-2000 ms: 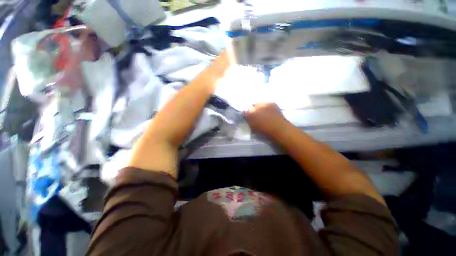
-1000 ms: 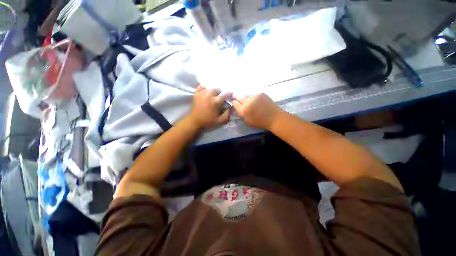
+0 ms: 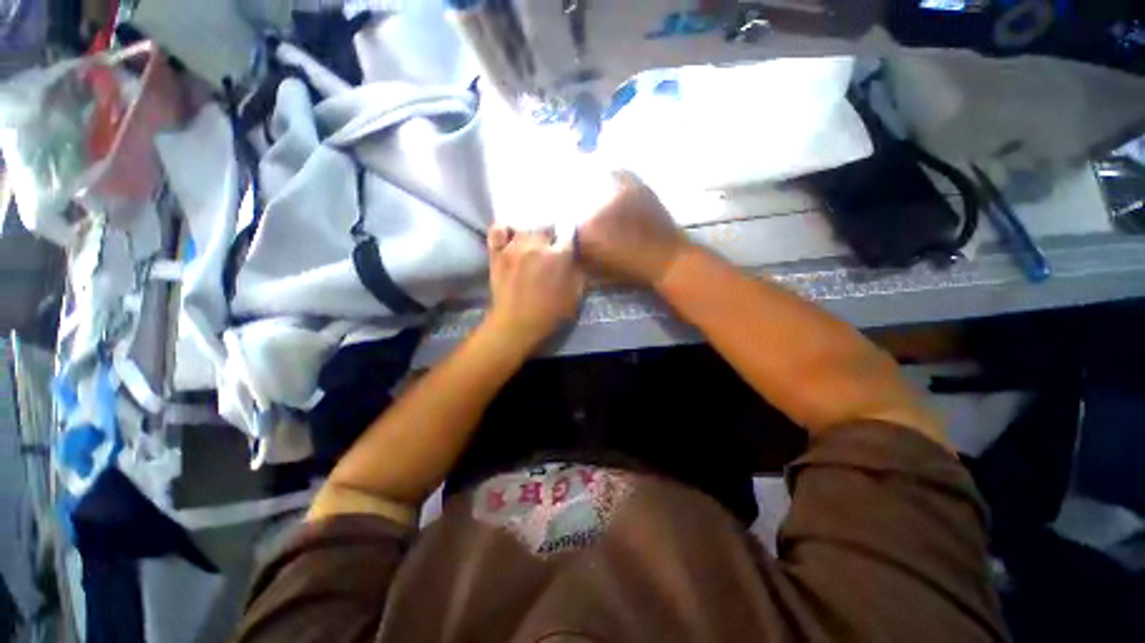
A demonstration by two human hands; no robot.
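Light grey and navy garment pieces [image 3: 414, 176] lie bunched left of the needle, running into the bright glare at the needle area. The presser foot and needle [image 3: 559, 111] are partly washed out by the light. My left hand [image 3: 534, 270] is at the table's front side, fingers on the cloth edge below the needle. My right hand [image 3: 628, 232] is beside it, touching or nearly touching, with fingers curled at the cloth in the glare. The fingertips and exact cloth edge are washed out.
A white fabric piece [image 3: 766, 119] lies right of the needle. A black pouch [image 3: 894, 207] and a blue pen-like stick [image 3: 1012, 226] lie further right. A pink basket with a clear plastic bag [image 3: 119, 126] is at the back left. A scale [image 3: 829, 279] runs along the front edge.
My left hand has moved from the needle area back towards the front edge, beside my right hand. My right hand now sits slightly closer to the needle. The grey cloth has shifted and spread on the left.
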